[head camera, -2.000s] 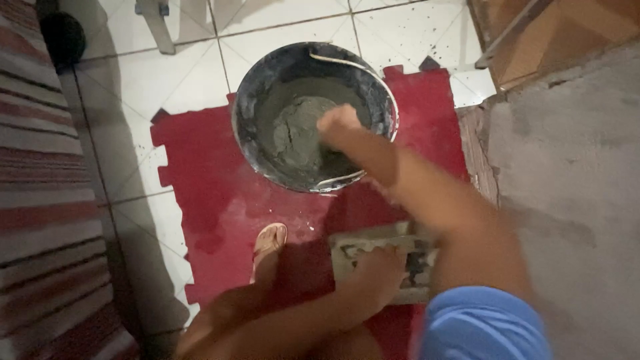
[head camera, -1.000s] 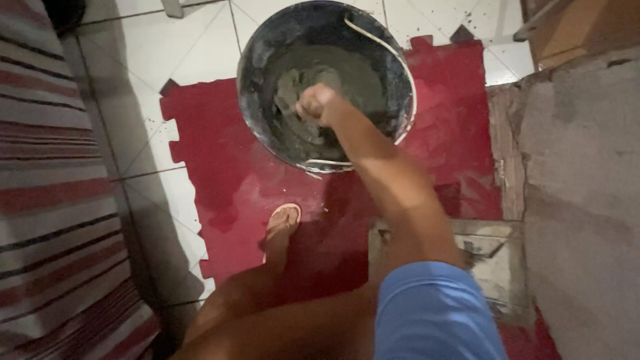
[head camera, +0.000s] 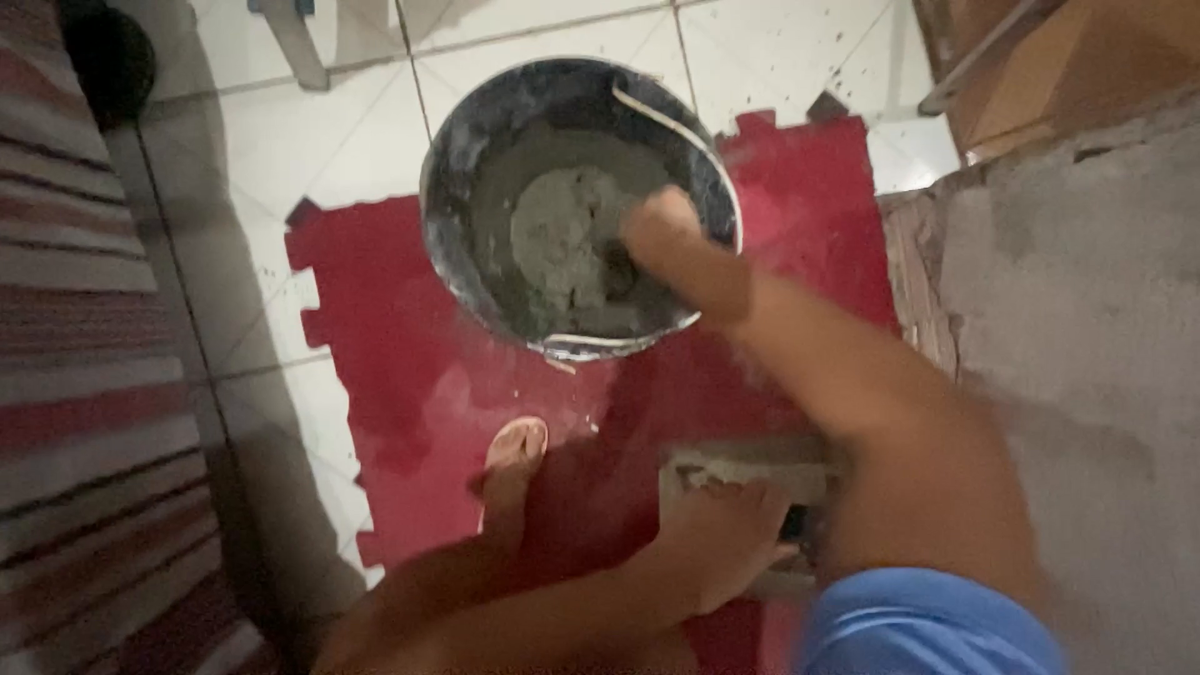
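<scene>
A dark round bucket (head camera: 455, 272) with a pale wire handle holds wet grey mortar (head camera: 562, 225). My right hand (head camera: 666, 225), blurred and with its fingers curled, is over the bucket's right side; a dark patch lies just below it, and whether the hand grips a tool cannot be told. Lower down, my left hand (head camera: 731, 530) lies over a pale rectangular block or tray (head camera: 684, 469) with dark openings or patches. Its fingers are blurred, so their grip is unclear. My right forearm and blue sleeve hide part of that object.
Under the bucket lies a red interlocking foam mat (head camera: 403, 375) on white floor tiles (head camera: 281, 150). A sandalled foot (head camera: 516, 450) stands on it. Striped cloth (head camera: 94, 375) hangs at the left. A rough grey slab (head camera: 1078, 309) and brown board (head camera: 1078, 84) are at the right.
My right hand has moved from the mortar's middle toward the bucket's right side. My left hand, out of sight one second ago, shows over the pale block again. The view has shifted.
</scene>
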